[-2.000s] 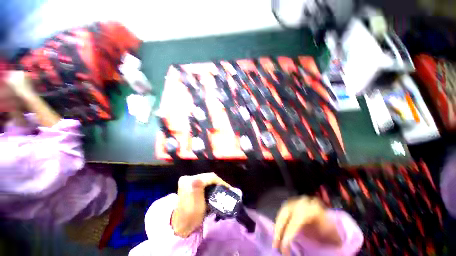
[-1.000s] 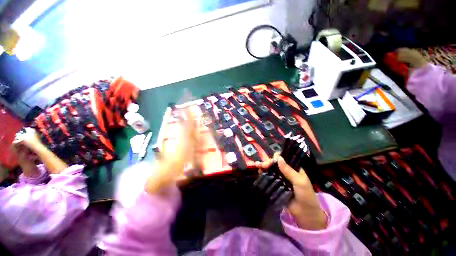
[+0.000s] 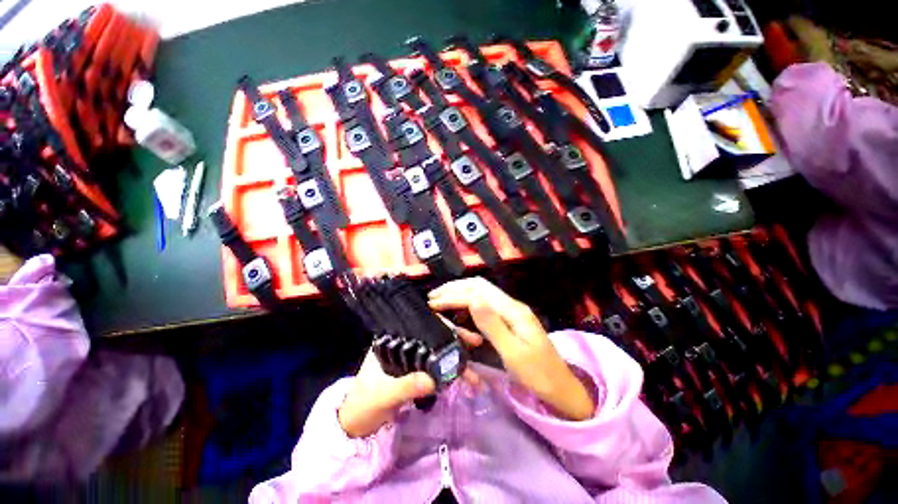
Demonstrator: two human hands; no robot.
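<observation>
A bunch of several black smartwatches (image 3: 399, 313) is held in front of my chest, straps together, pointing up and left. My left hand (image 3: 379, 396) grips its lower end, around the watch cases. My right hand (image 3: 512, 340) closes on the bunch from the right; some of its fingers are hidden behind the straps. One case face (image 3: 448, 362) shows at the lower right of the bunch. Behind it, a red-orange compartment tray (image 3: 258, 212) holds rows of watches with silver-grey case backs up; some left cells show bare.
A filled tray (image 3: 778, 281) is at lower right. Stacked trays (image 3: 123, 44), a white bottle (image 3: 162, 135), and pen-like tools (image 3: 194, 197) are left. A white machine (image 3: 679, 49) and small open box (image 3: 694, 143) are back right. Pink-sleeved people (image 3: 837, 177) flank both sides.
The bunch has passed from my right hand alone to both hands, nearer my chest. My left hand has come back from over the tray. The camera view has tilted down.
</observation>
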